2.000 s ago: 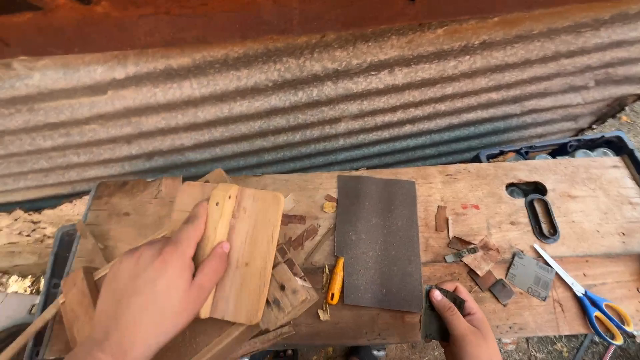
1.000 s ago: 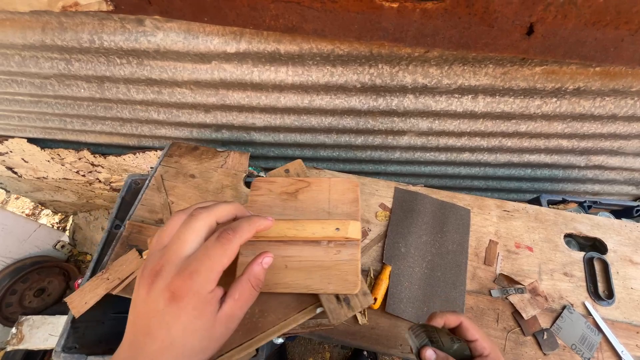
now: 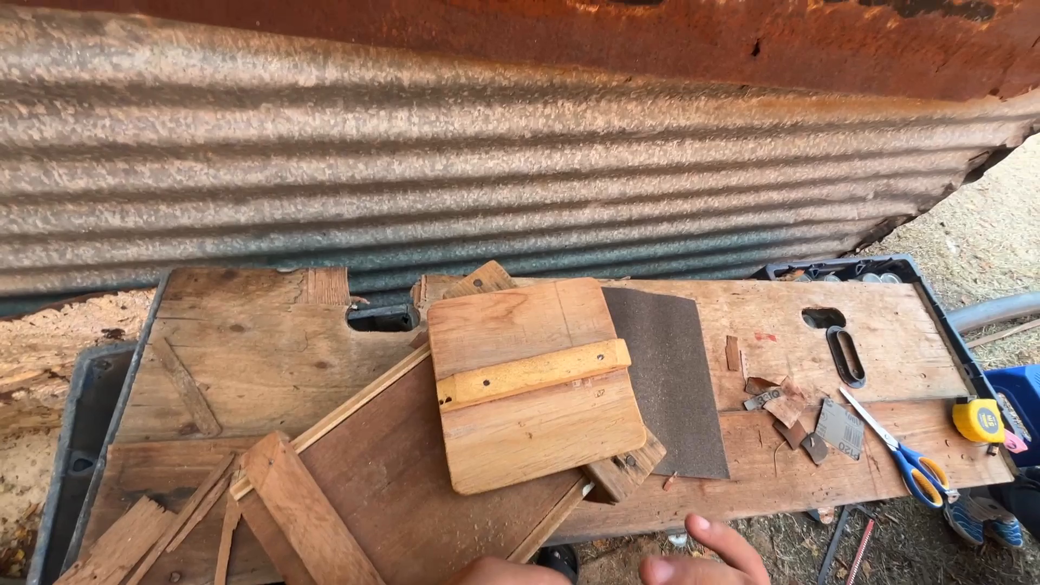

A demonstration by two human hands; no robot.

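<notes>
A square wooden board with rounded corners (image 3: 528, 439) lies tilted on other wood pieces, a yellowish wooden strip (image 3: 536, 374) across it. Beneath it is a brown wooden panel with edge strips (image 3: 390, 463). Just right of the board, partly under it, lies a dark sheet of sandpaper (image 3: 674, 382). At the bottom edge my right hand (image 3: 707, 556) shows only some fingers, below the sandpaper; whether it holds anything is out of frame. Part of my left hand (image 3: 512, 572) shows at the bottom edge below the board; its grip is hidden. Neither hand's visible part touches the board.
On the plywood bench top (image 3: 268, 374) are sandpaper scraps (image 3: 837, 426), scissors (image 3: 914, 467) and a yellow tape measure (image 3: 977, 420). Wood offcuts (image 3: 130, 540) lie front left. Corrugated metal sheeting (image 3: 406, 179) stands behind. Blue-and-grey shoes (image 3: 979, 520) are at the lower right.
My left hand has let go of the board and drawn back to the bottom edge. The board now lies on the panel. The yellow-handled tool is no longer visible. The view has shifted.
</notes>
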